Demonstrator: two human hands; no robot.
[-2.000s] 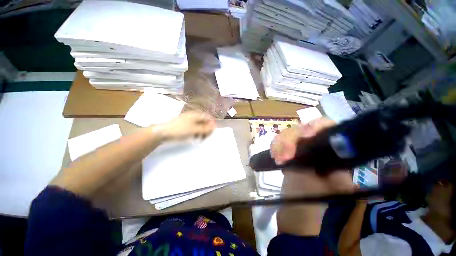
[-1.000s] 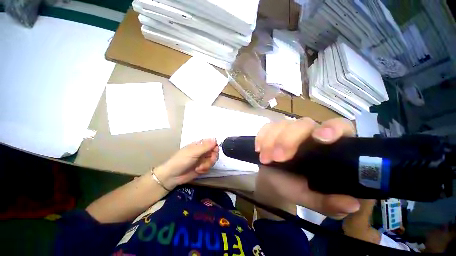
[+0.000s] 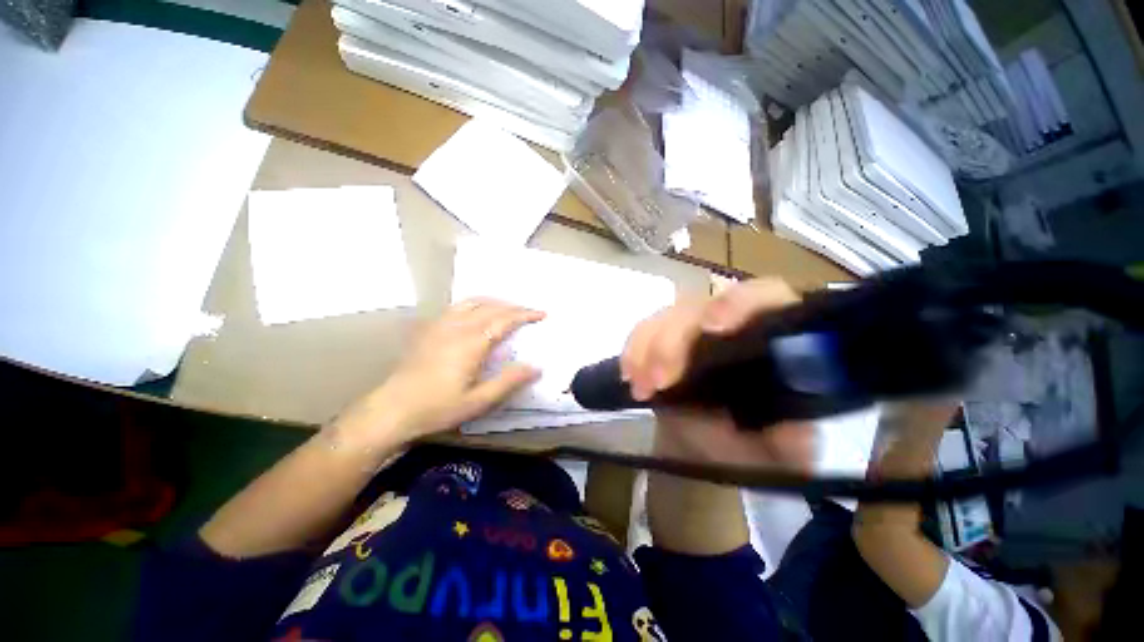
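A stack of white sheets (image 3: 590, 301) lies on the bench in front of me. My left hand (image 3: 471, 364) rests on its left part with fingers spread, thumb apart; no object shows in it. My right hand (image 3: 709, 357) is closed around the black electric screwdriver (image 3: 815, 364), which is blurred and held tilted over the right side of the stack. The driver's narrow end points left, and its thin tip is near the sheets, a little right of my left thumb. Whether the tip touches the stack I cannot tell. The driver hides the stack's right side.
Two loose white squares (image 3: 329, 251) lie left of and behind the stack. A clear tray of small pieces (image 3: 621, 176) and a bagged white set (image 3: 709, 138) are behind. Tall white stacks (image 3: 866, 176) stand at the back. A black cable (image 3: 803, 480) crosses low. Another person's arm (image 3: 903, 539) is at right.
My left hand has gone from pinching at the driver tip to lying spread on the sheets. The driver has tilted, its tip now lower and its rear end raised.
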